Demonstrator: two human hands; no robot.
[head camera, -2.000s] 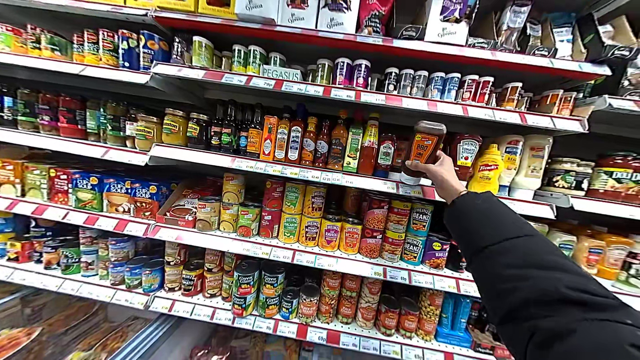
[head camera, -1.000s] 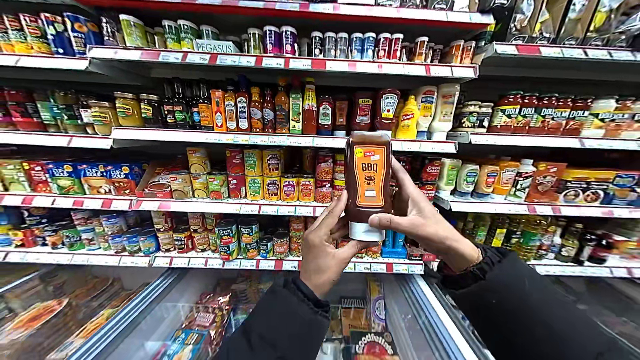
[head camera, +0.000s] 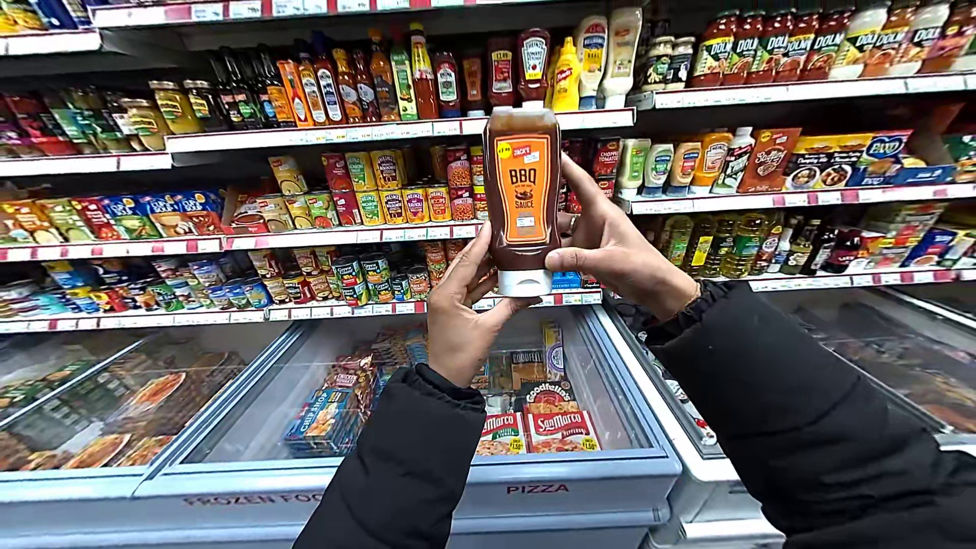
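Observation:
A brown squeeze bottle of BBQ sauce (head camera: 523,191) with an orange label is held up in front of me, upright on its white cap, label facing the camera. My left hand (head camera: 465,305) grips its lower left side, with the thumb near the cap. My right hand (head camera: 610,244) grips the right side, thumb at the lower corner and fingers partly hidden behind the bottle. Behind its top, ketchup bottles (head camera: 534,65) and a yellow mustard bottle (head camera: 566,76) stand on a shelf.
Shelves of tins (head camera: 393,206), packets (head camera: 114,217) and pasta sauce jars (head camera: 785,46) rise ahead. Below them, a chest freezer (head camera: 564,473) with a glass top holds boxed pizzas (head camera: 560,432). More freezers flank it left and right.
Two seconds ago my right hand was at the shelf on the sauce bottle. The bottle is now in front of me, with my left hand on it too.

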